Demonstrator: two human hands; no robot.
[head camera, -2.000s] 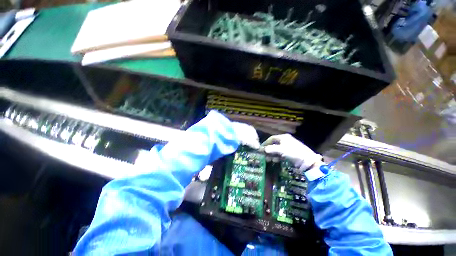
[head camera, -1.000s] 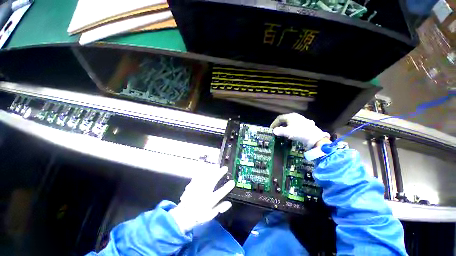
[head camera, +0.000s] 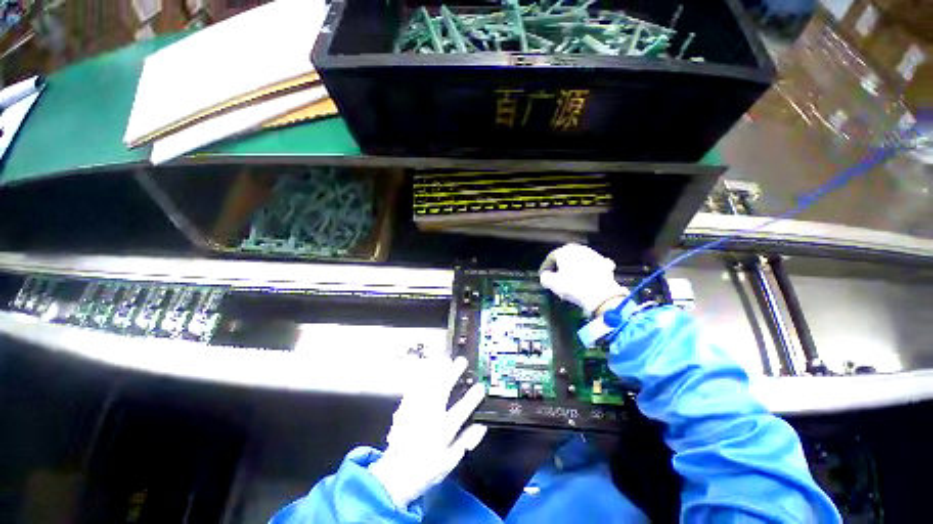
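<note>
A black carrier (head camera: 561, 411) lies across the rails in front of me, with two green circuit board panels side by side. The left panel (head camera: 518, 343) shows almost whole; the right panel (head camera: 595, 381) is mostly hidden by my right hand and sleeve. My gloved left hand (head camera: 428, 430) has its fingers spread at the carrier's left near edge and holds nothing. My gloved right hand (head camera: 579, 278) is over the far end of the panels, fingers bent down; whether it pinches anything is hidden.
A black bin (head camera: 542, 111) of green strips stands on the green-topped shelf. Inside the shelf are a brown box (head camera: 385, 215) of green strips and a foam tray (head camera: 512, 194) with yellow-and-black rows. Another board (head camera: 153, 312) lies between the rails at left. A blue cord (head camera: 737, 230) runs off right.
From two seconds ago, my left hand has moved from the panels' far end to the carrier's near left edge. Since one second ago, my right hand has shifted slightly left and the view has tilted up.
</note>
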